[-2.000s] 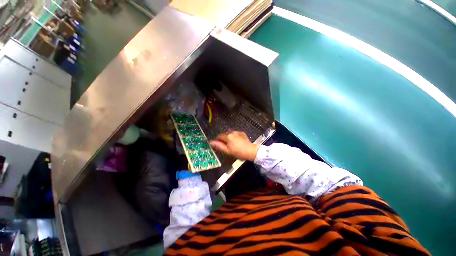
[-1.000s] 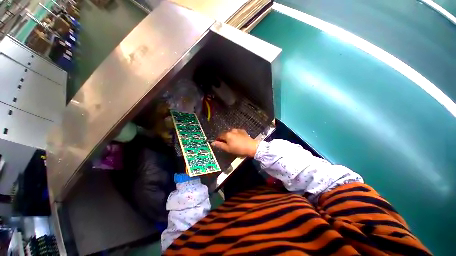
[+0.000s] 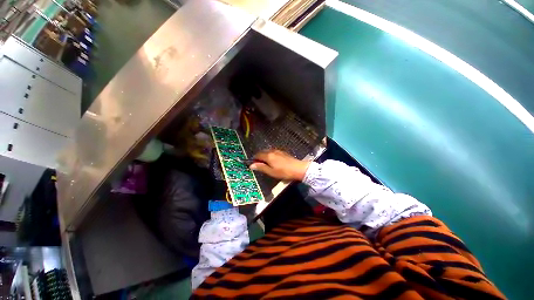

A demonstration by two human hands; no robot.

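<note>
A long narrow green PCB panel (image 3: pixel 236 167) with pale edges is held tilted inside the open metal enclosure (image 3: pixel 158 64). My left hand (image 3: pixel 218 186) is mostly hidden under the panel's near left end; a bit of dark glove shows beside the panel, above the blue cuff band. My bare right hand (image 3: pixel 280 165) is at the panel's right edge, near its middle. Its fingers are closed around a thin dark tool (image 3: pixel 249 160), mostly hidden, whose tip lies over the panel.
The enclosure holds clear crumpled plastic, a black bag (image 3: pixel 178 202), a purple bag (image 3: pixel 133 177) and a yellow-red curved thing (image 3: pixel 246 124). A green bench (image 3: pixel 421 135) is at right. Cardboard sheets (image 3: pixel 295 13) lie at the top. Shelves stand far left.
The panel has shifted slightly right in view. My right hand and the tool have moved slightly up along its right edge. The camera view has shifted a little.
</note>
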